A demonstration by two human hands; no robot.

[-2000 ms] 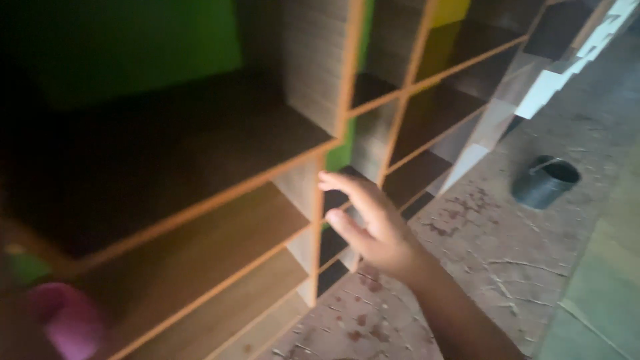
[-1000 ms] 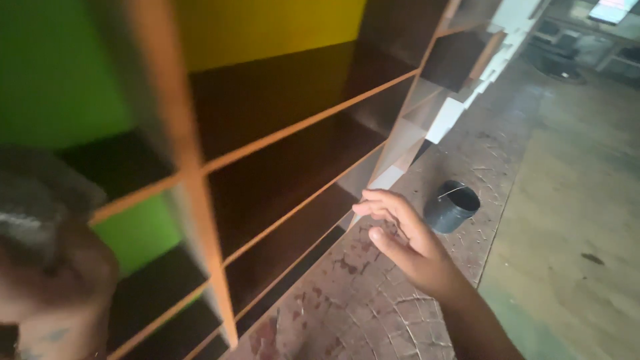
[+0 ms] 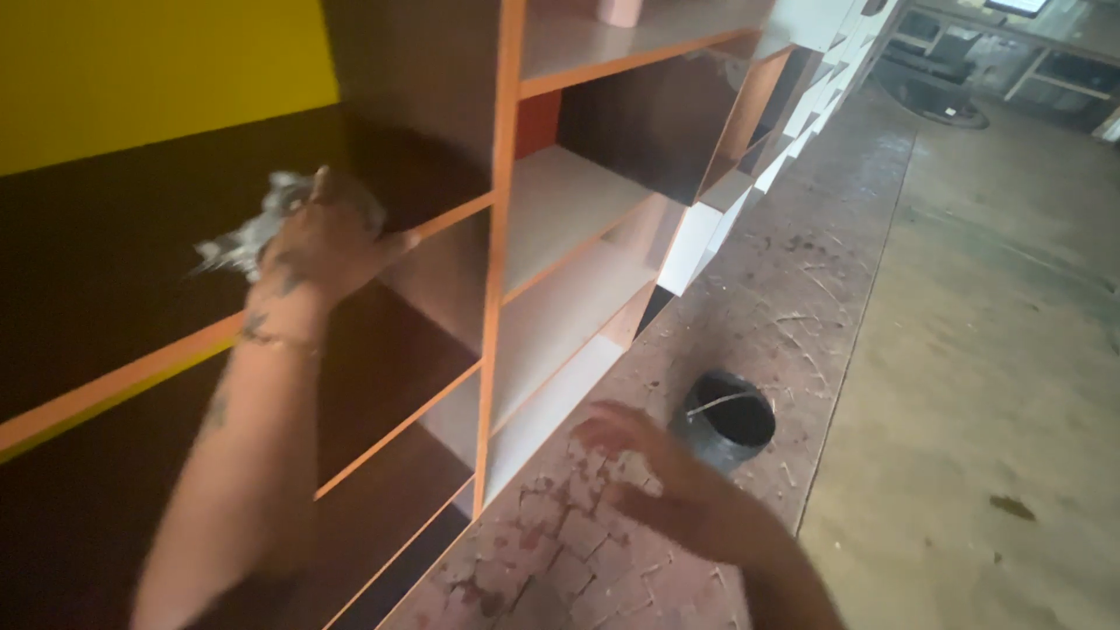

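Observation:
My left hand (image 3: 328, 241) presses a crumpled grey-white cloth (image 3: 262, 223) onto a dark brown shelf board (image 3: 131, 219), close to its orange front edge, in a compartment with a yellow back panel (image 3: 157, 70). Some of the cloth sticks out beyond my fingers on the left. Blurred by motion, my right hand (image 3: 643, 468) hangs in the air in front of the shelving, fingers loosely bent and apart, holding nothing. Behind it, a black bucket (image 3: 726, 420) with a thin wire handle stands on the floor.
Open shelving with orange edges and an upright divider (image 3: 494, 262) runs away from me, with white units (image 3: 809, 96) beyond. A pink object (image 3: 619, 10) sits on an upper shelf. The paved floor (image 3: 560, 542) has wet spots and meets a smoother floor strip (image 3: 980, 376) on the right.
The view has shifted a lot along the shelving, from green-backed compartments to the yellow-backed one. My left hand, out of view at first, is now farther into view with the cloth on the board.

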